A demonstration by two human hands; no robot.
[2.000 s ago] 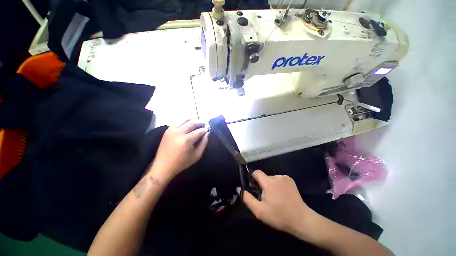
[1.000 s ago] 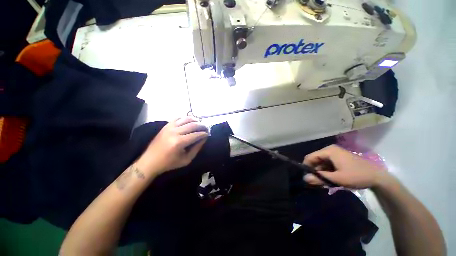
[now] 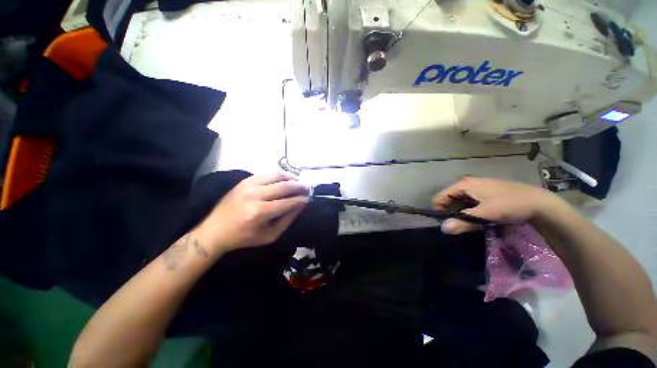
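Observation:
My left hand pinches the edge of a dark garment at the front edge of the white machine bed. My right hand holds slim dark scissors, which lie nearly level. Their tips are at the small dark fabric edge beside my left fingertips; whether the blades are closed cannot be told. The garment hangs over the table edge towards my lap.
The cream-white sewing machine head stands behind my hands, its needle area brightly lit. A pink plastic bag lies at the right. An orange crate is at the left under dark cloth. A patterned scrap shows below my left hand.
My right hand and the scissors have swung from below the bed edge to the right and up, and the scissors now lie flatter. My left hand still pinches the fabric. The view has shifted.

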